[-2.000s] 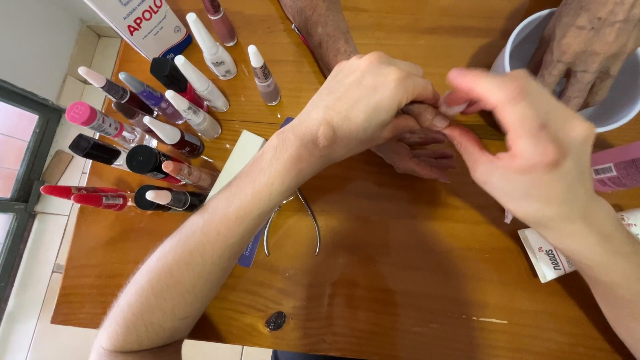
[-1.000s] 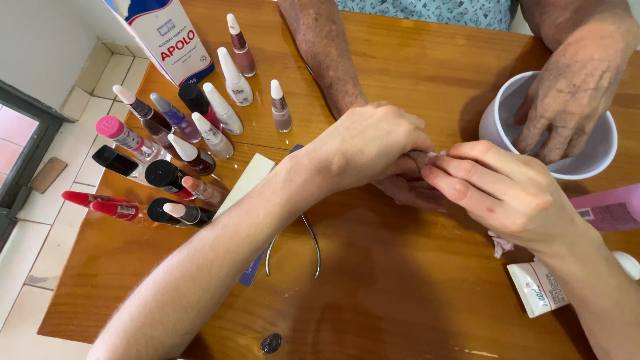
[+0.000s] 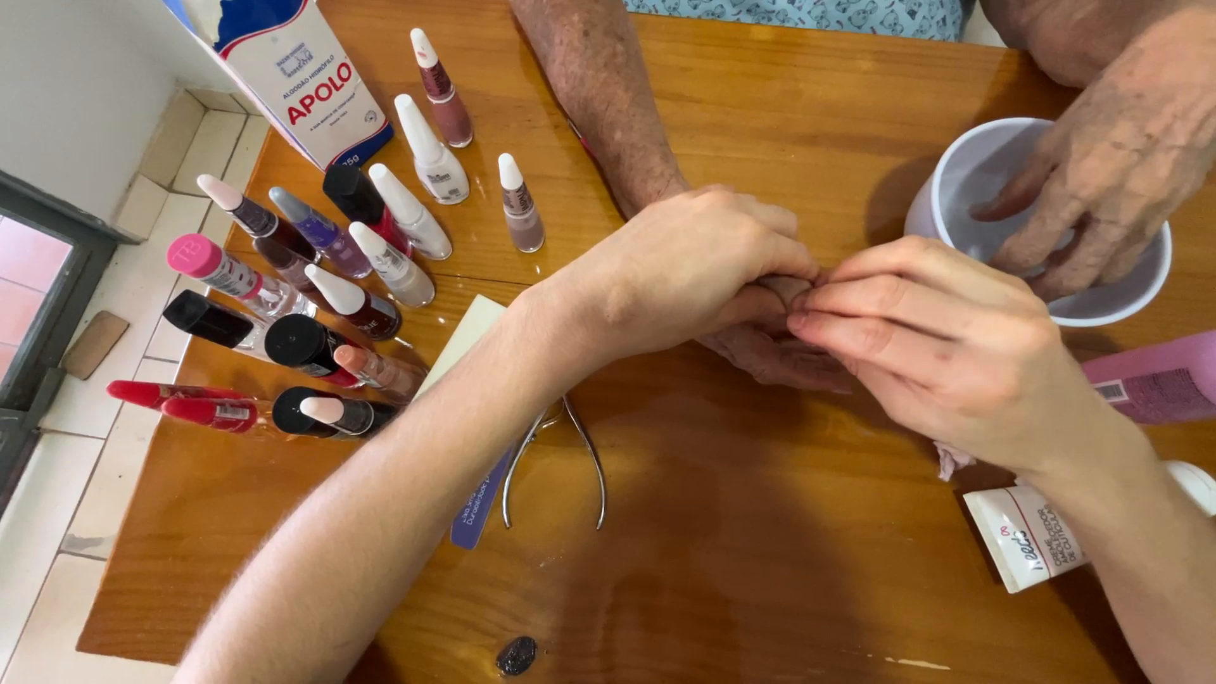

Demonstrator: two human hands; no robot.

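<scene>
My left hand (image 3: 703,266) is closed around a finger of another person's hand (image 3: 779,359), which lies palm-side hidden beneath it at the table's middle. The fingertips of my right hand (image 3: 936,337) are pinched together at that same finger's tip; whether they hold something small cannot be told. Under my left forearm, the steel handles of a cuticle nipper (image 3: 598,465) and a purple nail file (image 3: 483,503) show on the wood. The person's other hand (image 3: 1111,180) dips its fingers into a white plastic bowl (image 3: 936,204).
Several nail polish bottles (image 3: 439,171) stand at the left, beside a cotton box (image 3: 304,85). A pale strip (image 3: 465,332) lies partly under my forearm. At the right are a cream tube (image 3: 1021,541), a pink bottle (image 3: 1164,380) and a crumpled scrap (image 3: 953,460). The tabletop's edge (image 3: 123,608) runs at lower left.
My right hand, raised with fingers apart two seconds ago, has come down and its fingertips have closed at the held finger. My left hand keeps its hold.
</scene>
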